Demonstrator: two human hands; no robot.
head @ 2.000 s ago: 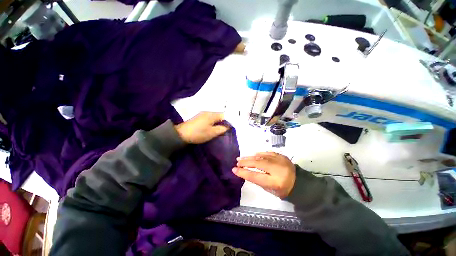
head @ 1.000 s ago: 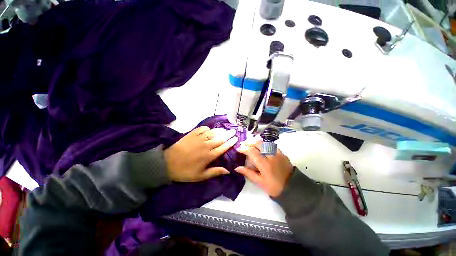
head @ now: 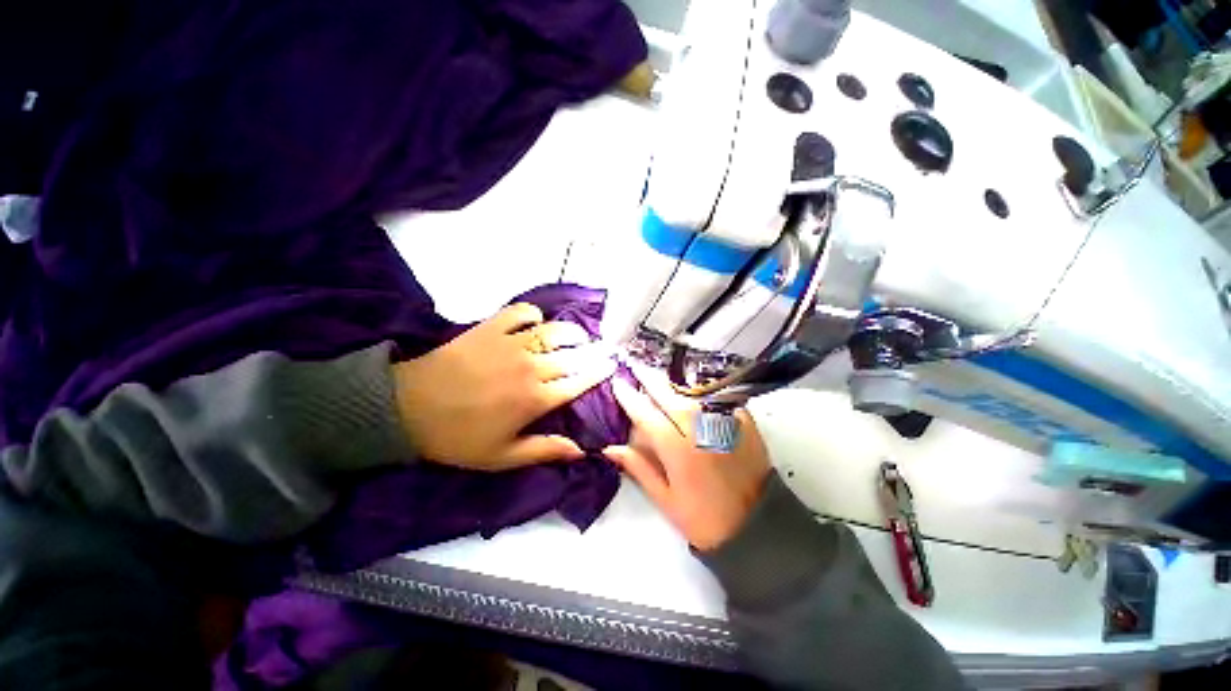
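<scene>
A dark purple garment (head: pixel 257 257) lies in a large heap on the left, and its edge reaches the needle area, where it looks brighter. My left hand (head: pixel 493 392) lies on the cloth left of the needle, fingers pressing the edge flat. My right hand (head: pixel 695 466) is close beside it, with fingertips on the cloth edge just in front of the presser foot (head: pixel 651 348). The white sewing machine (head: pixel 756 162) with a blue stripe stands over the edge. The needle tip is too small to make out.
Red-handled snips (head: pixel 905 533) lie on the table right of my right hand. A pale green box (head: pixel 1118 464) is on the machine arm. A ribbed grey knob (head: pixel 717 431) is just right of the needle. More purple cloth (head: pixel 304 637) hangs below the patterned table edge (head: pixel 527 614).
Both hands have moved from the loose cloth to its edge at the needle, and the edge has come under the machine head. The camera view has shifted and tilted.
</scene>
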